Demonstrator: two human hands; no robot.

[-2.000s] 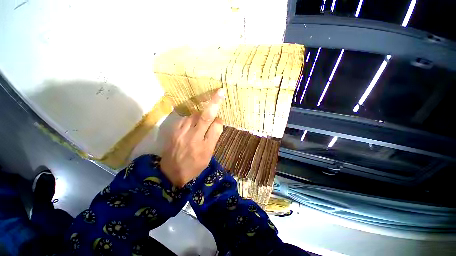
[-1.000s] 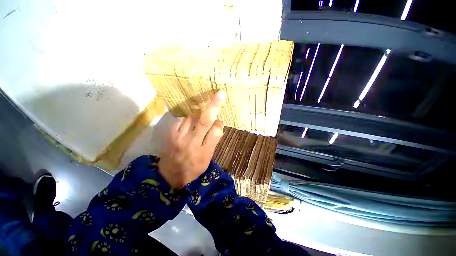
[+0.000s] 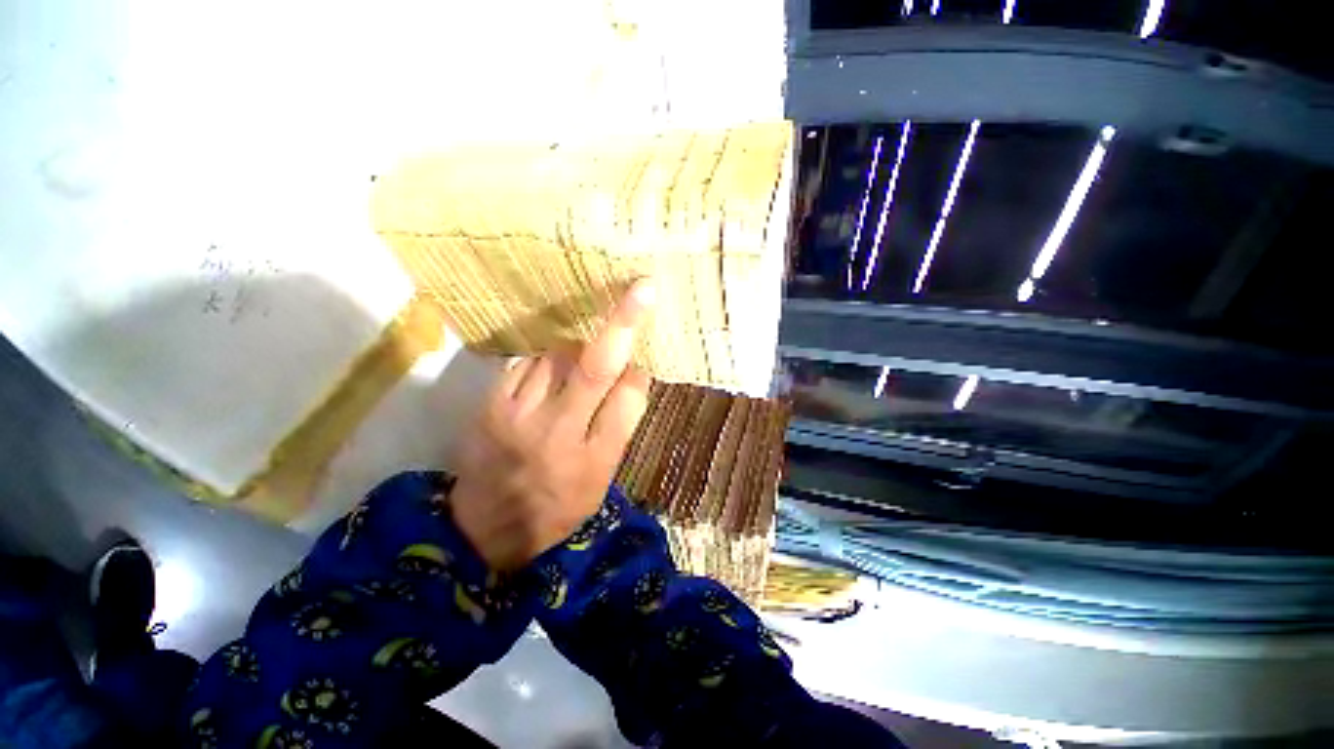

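Observation:
A thick fanned stack of yellow-tan blanks [image 3: 585, 220] lies on the white table. A smaller stack of brown blanks [image 3: 710, 454] adjoins its lower edge. My left hand [image 3: 541, 439] is seen from the back. Its index finger is extended and the tip rests on the edges of the yellow-tan blanks. Its thumb is apart and the other fingers are bent. It holds nothing that I can see. My right sleeve comes in from the lower right and ends at my left wrist; my right hand is hidden there.
The white table [image 3: 132, 190] has a curved edge and a yellow-brown strip [image 3: 337, 410] near it. Dark glossy panels [image 3: 1053, 234] with light reflections stand at the right. Bluish clear sheeting [image 3: 1010, 571] lies below them. A dark shoe [image 3: 123, 593] shows on the floor at lower left.
The stacks and table have shifted left in the picture. My index fingertip stays near the same picture spot, so it now lies farther right along the yellow-tan blanks.

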